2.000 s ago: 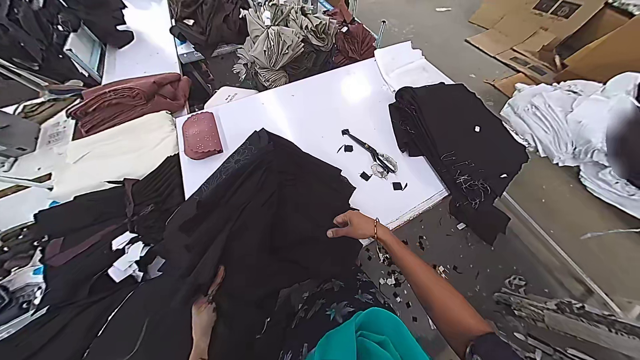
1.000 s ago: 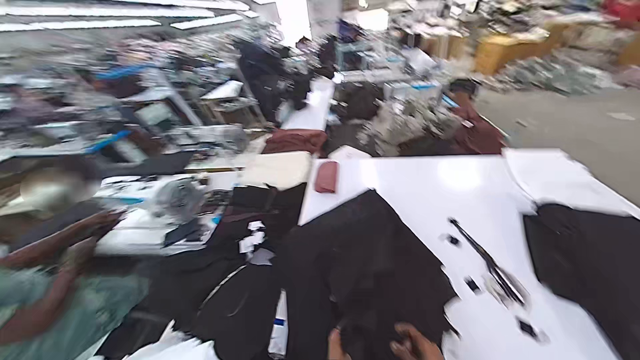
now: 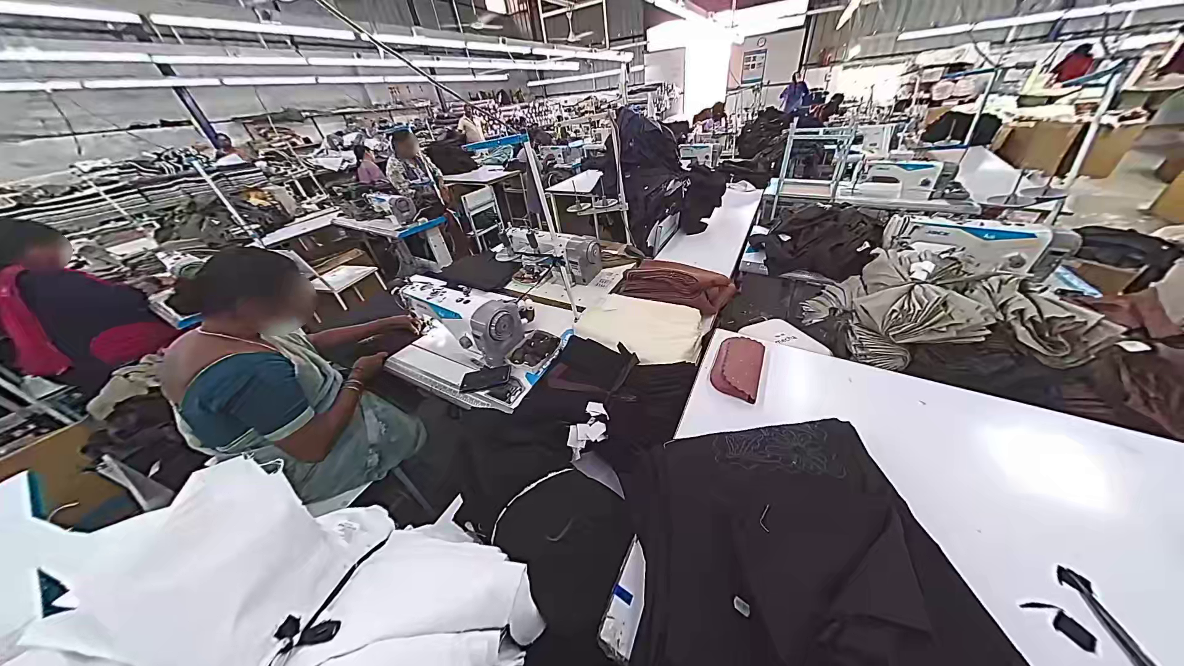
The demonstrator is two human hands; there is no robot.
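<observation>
Neither my left hand nor my right hand shows in the head view now. Black fabric (image 3: 786,546) lies spread over the near end of a white tabletop (image 3: 980,444), with line stitching near its far edge and a small white scrap on it. At the lower right, part of a dark metal tool (image 3: 1101,610) lies beside small black scraps (image 3: 1073,631). A reddish-brown case (image 3: 738,368) sits at the table's far left corner. More black cloth (image 3: 555,527) hangs and lies left of the table, with white tags (image 3: 587,430) on it.
A seated co-worker (image 3: 287,379) works at a sewing machine (image 3: 462,319) on the left. White fabric (image 3: 277,573) is heaped at the lower left. Folded cream cloth (image 3: 638,328) and brown cloth (image 3: 675,284) lie ahead. Bundled grey-green pieces (image 3: 925,305) lie beyond the table.
The view has swung up and left. Both hands were on the black fabric in the earlier frames and are now out of view. The co-worker and the white heap show more fully.
</observation>
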